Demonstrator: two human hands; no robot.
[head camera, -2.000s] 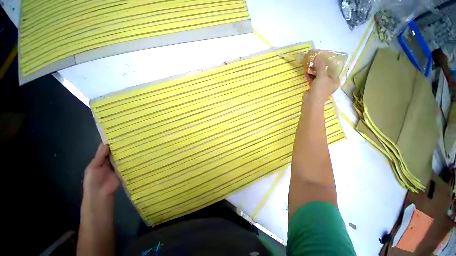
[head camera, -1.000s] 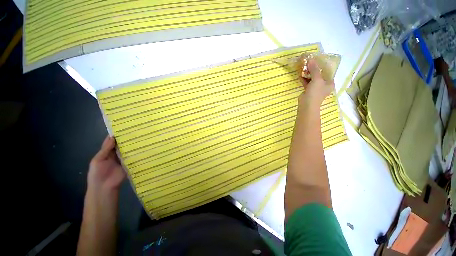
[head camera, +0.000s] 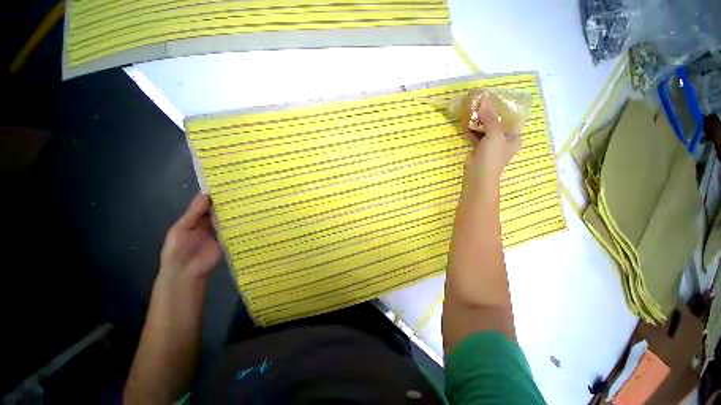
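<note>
A carrier board (head camera: 191, 162) covered with yellow strips (head camera: 356, 190) lies at a slant, its left part jutting past the white table's edge. My left hand (head camera: 192, 241) grips the board's left edge, fingers partly hidden by it. My right hand (head camera: 492, 134) is closed around a translucent amber-yellow glue bottle (head camera: 512, 109) over the upper right of the strips. The bottle's narrow tip points left; whether it touches a strip I cannot tell.
A second board (head camera: 308, 39) with yellow strips (head camera: 261, 16) lies at the top left. Olive-tan panels (head camera: 644, 190) are stacked at right. Behind them are a blue-rimmed tray (head camera: 681, 109) and clear bags with grey bits (head camera: 598, 30). An orange tag (head camera: 642, 380) is at lower right. The white tabletop (head camera: 545, 316) carries yellow tape lines.
The view has shifted, so the table things appear further right. My right hand with the bottle has moved left relative to the board's right edge. My left hand still holds the left edge.
</note>
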